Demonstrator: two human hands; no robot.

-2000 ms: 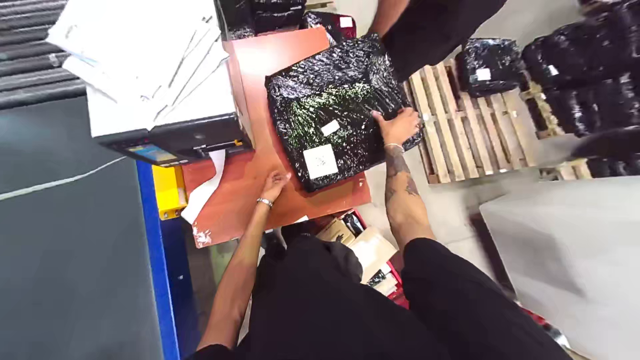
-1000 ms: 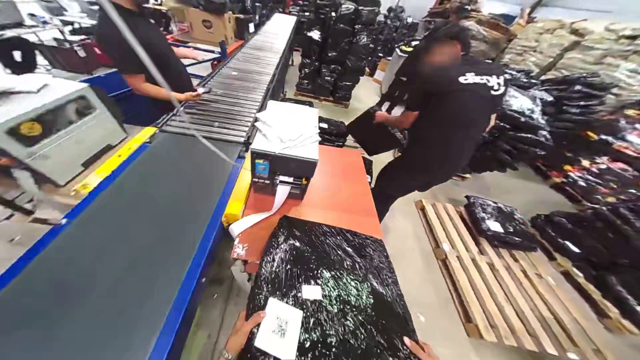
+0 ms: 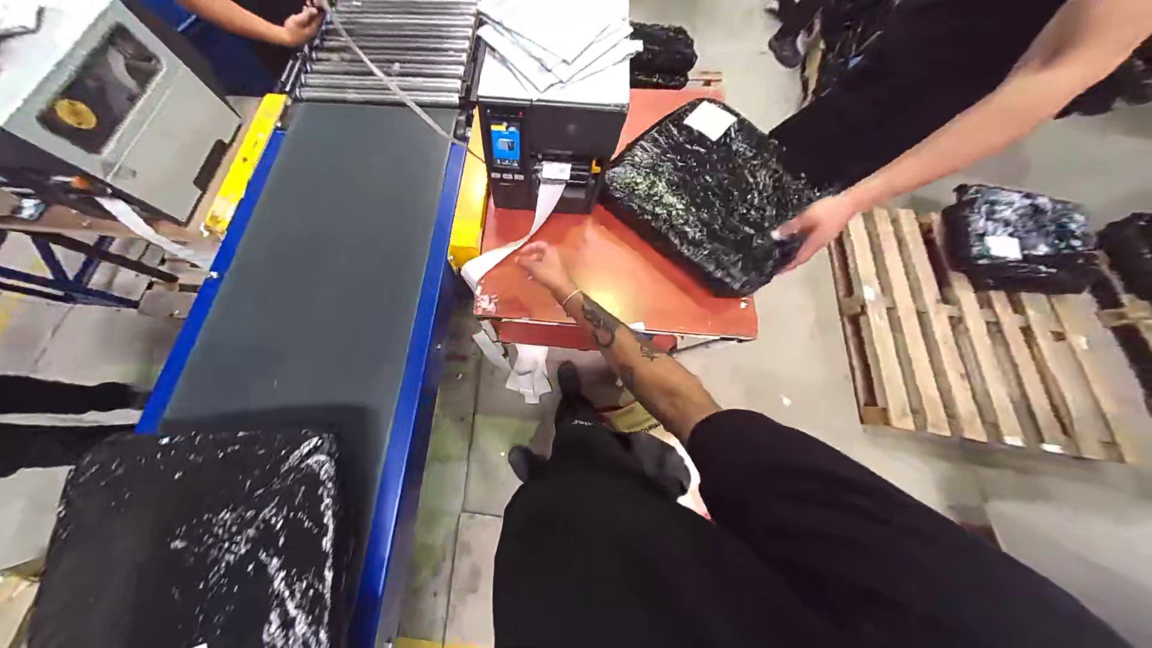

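My right hand (image 3: 543, 263) is over the red tabletop (image 3: 621, 270), close to the paper label strip (image 3: 508, 256) that curls out of a label printer (image 3: 553, 148). Its fingers are bent and blurred, so whether they touch the strip cannot be told. My left hand is out of view. On the table's right part, a black plastic-wrapped package (image 3: 706, 193) with a white label lies tilted, a co-worker's hand (image 3: 814, 232) at its right corner. A second black wrapped package (image 3: 198, 540) rests on the belt conveyor (image 3: 315, 234) at lower left.
White sheets (image 3: 558, 40) lie on top of the printer. Metal rollers (image 3: 387, 54) adjoin the belt's far end. Another person's hand (image 3: 301, 25) is beside them. A wooden pallet (image 3: 972, 333) at right bears a wrapped package (image 3: 1021, 238). A grey machine (image 3: 117, 108) stands at left.
Both my hands were on a black package one second ago; my right hand is now off it, by the label strip. A co-worker's arm now reaches to a package on the table.
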